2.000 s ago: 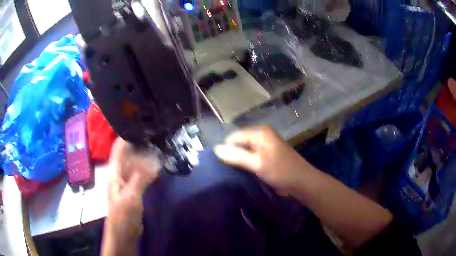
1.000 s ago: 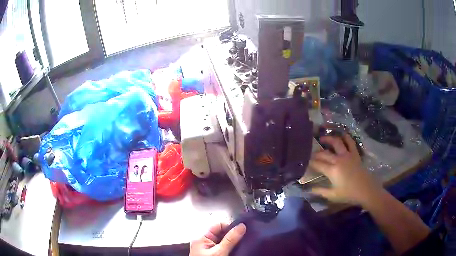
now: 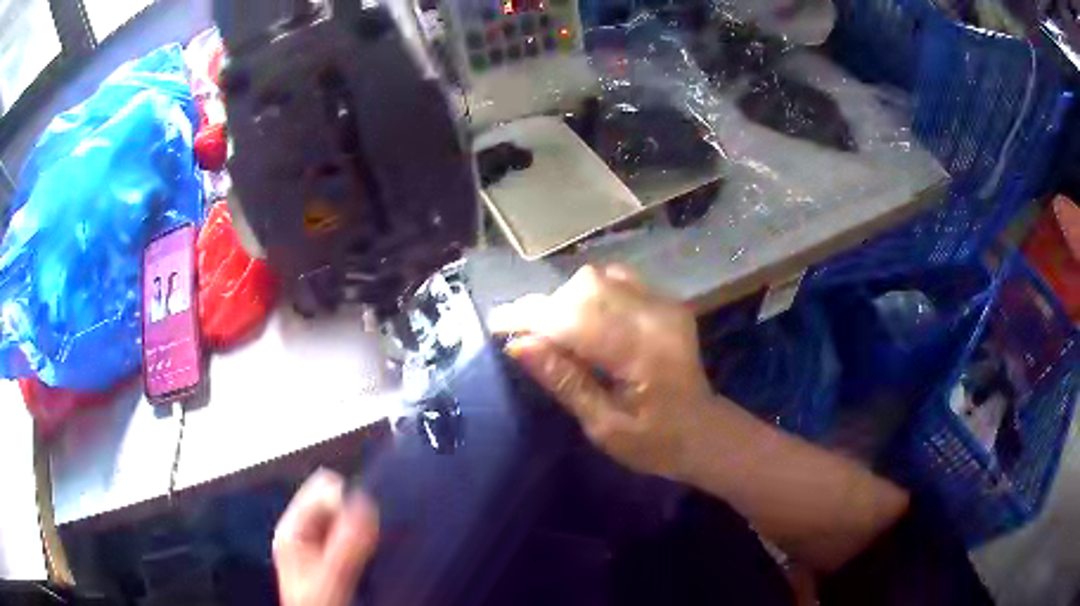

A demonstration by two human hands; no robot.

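The dark purple-blue garment (image 3: pixel 474 497) hangs from the machine clamp down over my lap. The shiny metal clamp (image 3: pixel 436 326) sits under the dark machine head (image 3: pixel 349 154), at the cloth's upper part. My right hand (image 3: pixel 610 361) is just right of the clamp, fingers curled at the cloth's edge; what lies between the fingertips is hidden. My left hand (image 3: pixel 325 539) is blurred at the lower left, holding the left edge of the cloth. The cream button tray (image 3: pixel 563 195) with a few black buttons (image 3: pixel 506 159) lies behind my right hand.
A pink phone (image 3: pixel 172 314) with a cable lies at left beside blue (image 3: pixel 107 225) and red plastic bags (image 3: pixel 231 284). Clear plastic with dark heaps (image 3: pixel 788 107) is right of the tray. A control panel (image 3: pixel 518 45) stands behind. Blue crates (image 3: pixel 1007 414) stand at right.
The view has turned down and right. My right hand has come from the tray area back to the cloth beside the clamp. My left hand is now lower, further from the clamp.
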